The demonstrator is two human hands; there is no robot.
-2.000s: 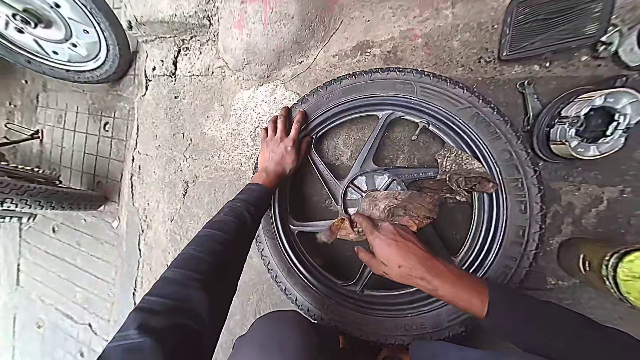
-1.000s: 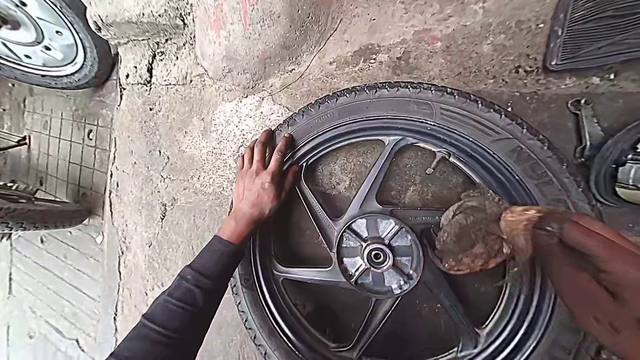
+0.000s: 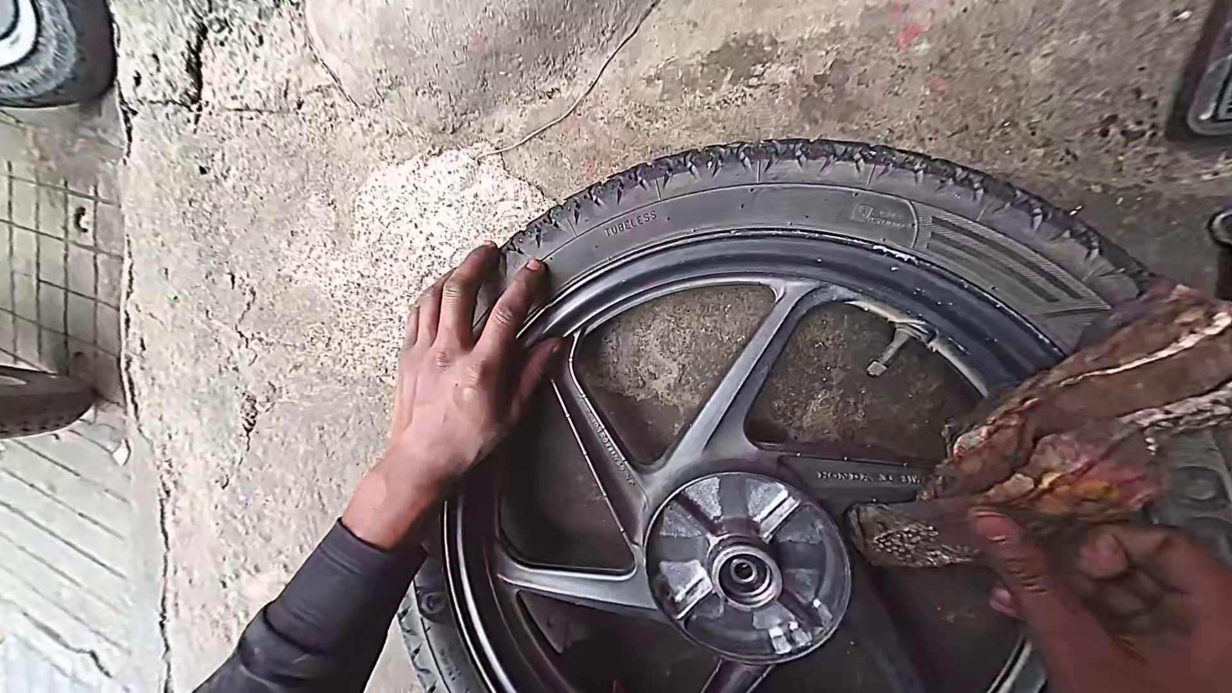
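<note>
A motorcycle wheel with a black tubeless tyre (image 3: pixel 760 207) lies flat on the concrete, its grey hub (image 3: pixel 749 568) facing up. My left hand (image 3: pixel 452 375) rests on the tyre and rim edge at the upper left, fingers spread, gripping nothing. At the right, my right hand (image 3: pixel 1107 597) has hold of a dirty brown rag (image 3: pixel 1068 433), which hangs over the right spokes and rim. A valve stem (image 3: pixel 890 351) sticks inward from the rim at the upper right. The wheel's lower part runs out of view.
Cracked concrete floor (image 3: pixel 260 385) surrounds the wheel. Part of another wheel (image 3: pixel 58 53) shows at the top left, with a further tyre (image 3: pixel 43 399) at the left edge. At the upper right edge is a dark part (image 3: pixel 1211 87), cut off by the frame.
My right hand has moved the rag from over the hub to the wheel's right side, uncovering the hub. My left hand stays on the tyre. The view is now closer.
</note>
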